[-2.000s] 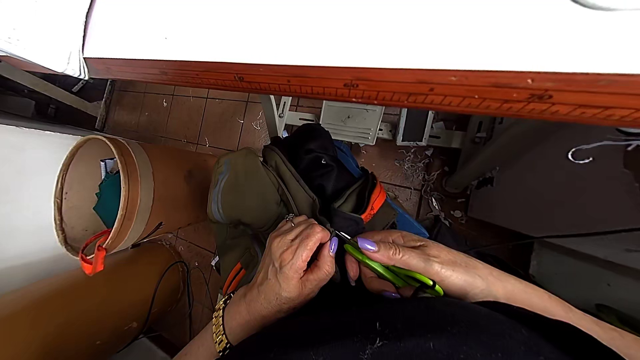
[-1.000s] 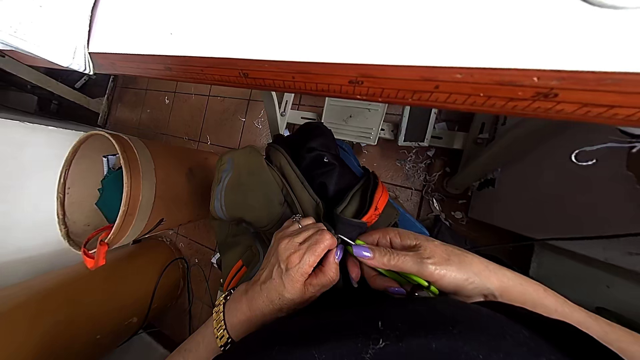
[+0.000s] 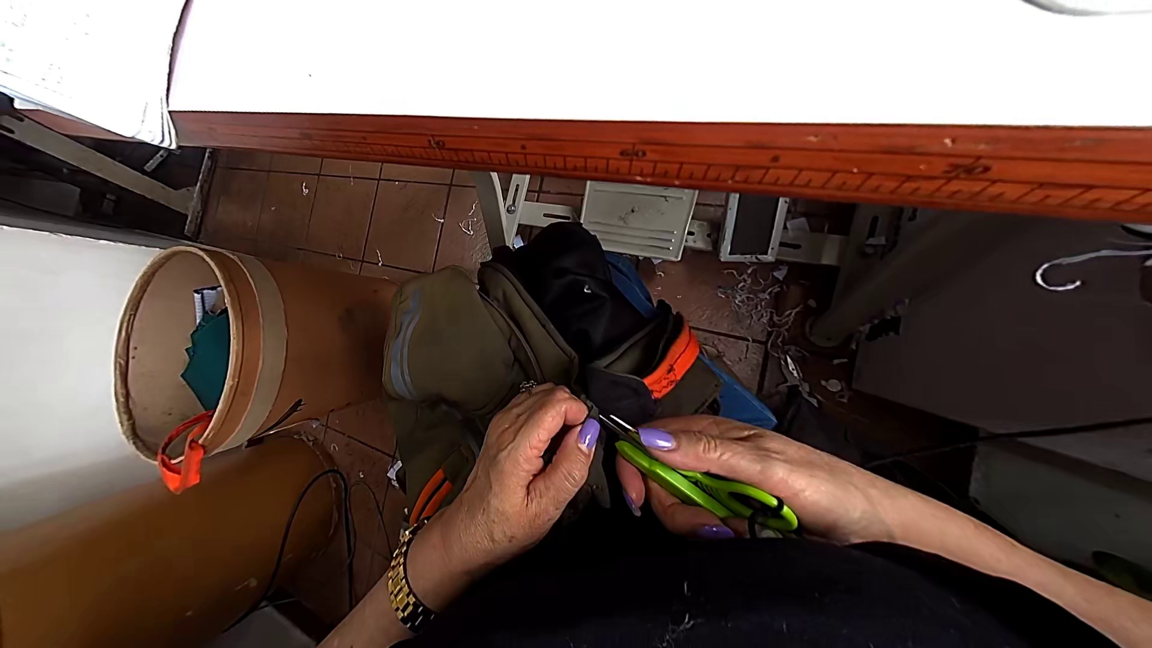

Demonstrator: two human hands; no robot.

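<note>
My left hand [image 3: 526, 472], with a gold-coloured watch or bracelet at the wrist, pinches the edge of an olive and black garment [image 3: 454, 337] with orange and grey strips. The cloth lies bunched over my lap and hangs below the table. My right hand [image 3: 747, 477] holds small scissors or thread snips with bright green handles [image 3: 693, 490]. Their thin metal tips point at the cloth beside my left fingertips. Whether the blades are apart is hard to tell. Part of the pinched cloth is hidden behind my fingers.
A white tabletop [image 3: 576, 58] with a wooden ruler edge [image 3: 630, 155] spans the top. At left stands a cardboard drum [image 3: 315, 333] with green cloth inside and an orange strip on its rim. Pedals [image 3: 639, 216] and thread scraps [image 3: 760, 301] are on the tiled floor. A metal hook [image 3: 1062, 274] hangs at right.
The green handles show more fully in my right hand than one second ago. Both hands stay close together at the cloth.
</note>
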